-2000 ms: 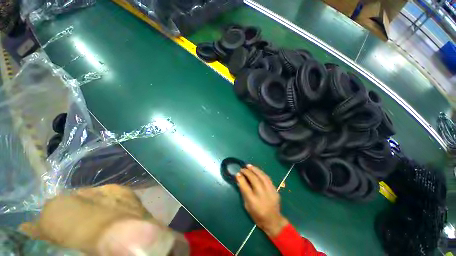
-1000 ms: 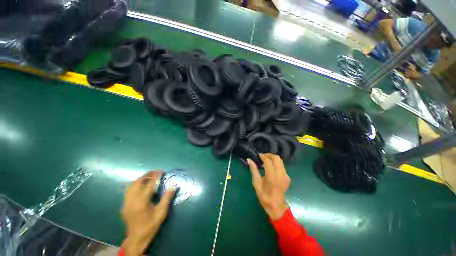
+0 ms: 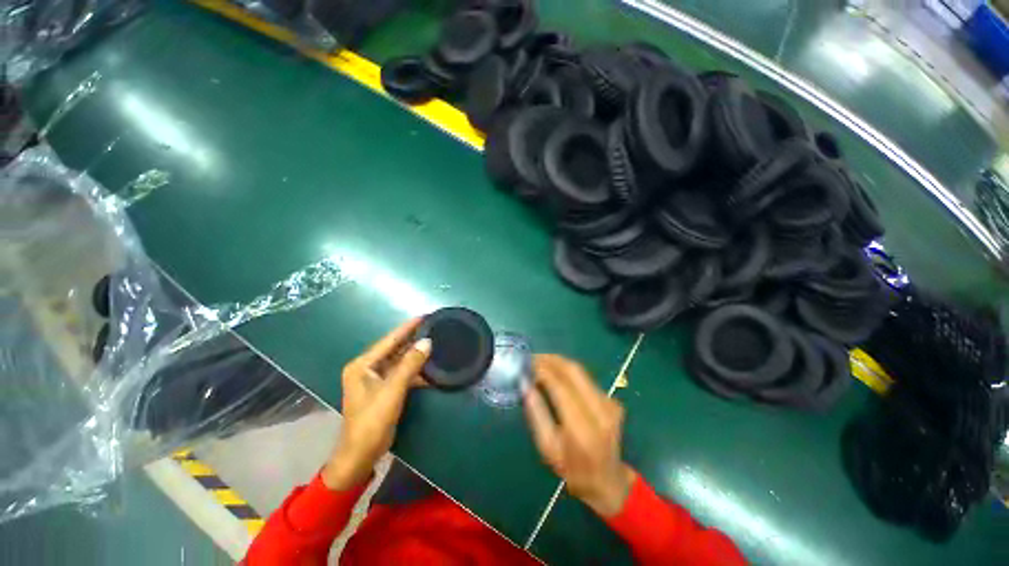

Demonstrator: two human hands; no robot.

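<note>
My left hand [image 3: 382, 387] holds one black round ear pad [image 3: 457, 348] by its left edge, thumb on its face. A pale, clear round disc [image 3: 506, 370] shows just right of the pad, partly behind it. My right hand [image 3: 575, 426] is at the right edge of the disc with its fingers bent; the fingertips are blurred, and I cannot tell whether they grip it. A large pile of black ear pads [image 3: 664, 232] lies on the green bench beyond my hands.
Glossy black thin rings [image 3: 929, 409] lie in a heap at the right. A clear plastic bag [image 3: 66, 321] with black pads inside is at the left bench edge, with crinkled strips [image 3: 271, 299] running onto the bench. A yellow line [image 3: 365, 72] crosses the bench.
My left hand has moved right and now holds a pad. My right hand has come back from the pile to the disc. The view has shifted.
</note>
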